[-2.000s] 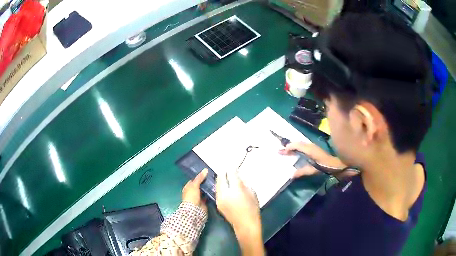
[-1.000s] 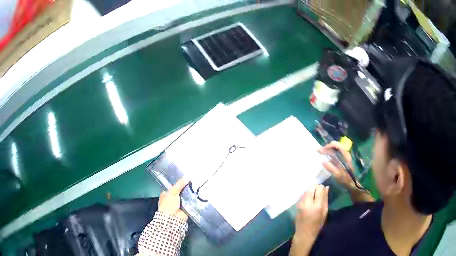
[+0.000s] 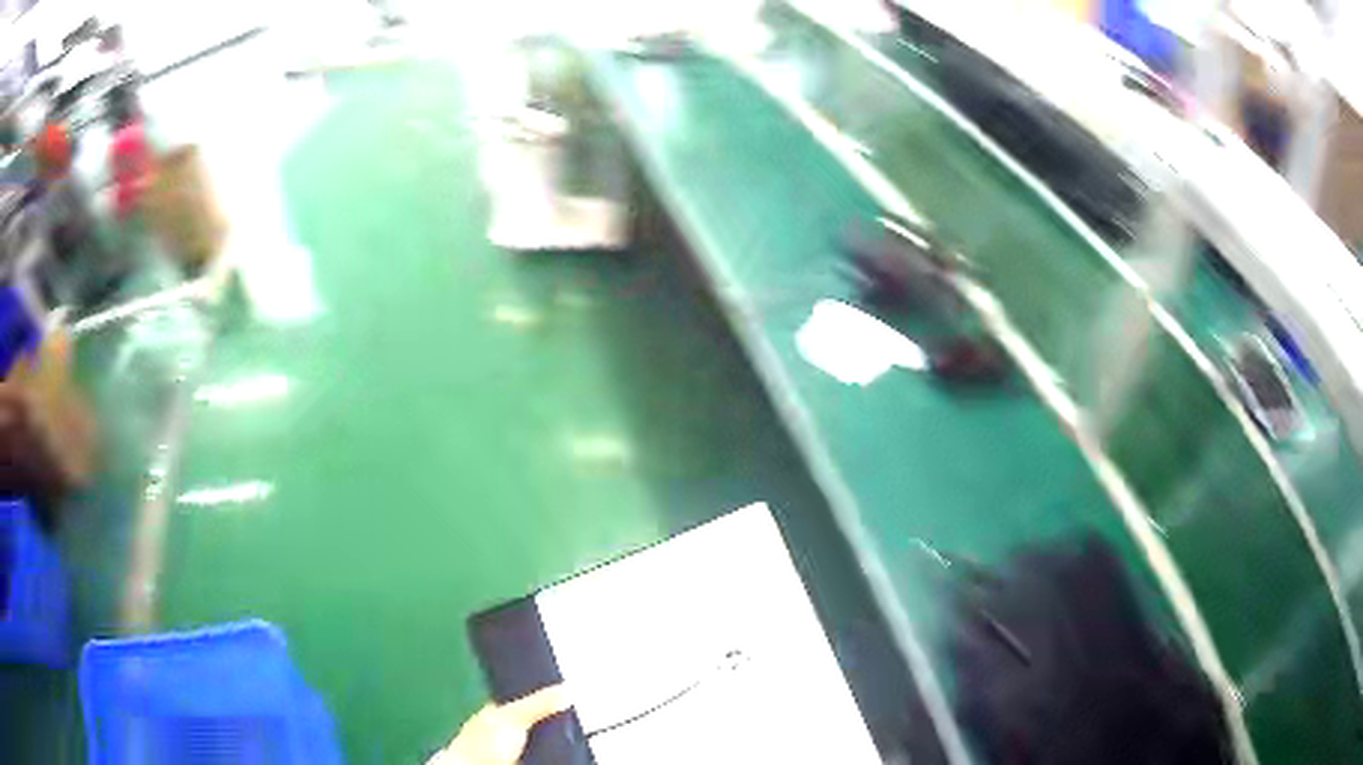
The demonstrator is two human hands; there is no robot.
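Note:
A solar panel, plain white back up (image 3: pixel 703 635), is at the bottom centre, cut off by the lower edge. A thin black wire with a small knot runs across the white back. A black back piece (image 3: pixel 511 652) shows along the panel's left side. My left hand (image 3: pixel 505 732) grips this left side, thumb on top; its fingers underneath are hidden. The panel is in the air beside the worktop, over the floor. My right hand is not in view. The picture is blurred.
A green worktop (image 3: pixel 897 463) with pale rails runs along the right. A dark heap (image 3: pixel 1084 658) and a bright white piece (image 3: pixel 852 342) lie on it. A blue stool or crate (image 3: pixel 209 695) stands at lower left. A pale box-like thing (image 3: pixel 556 217) stands near the top centre.
The view has swung from the bench to the aisle. The panel, in my left hand, is away from the neighbouring worker, who is out of view. The second white panel is no longer beside it.

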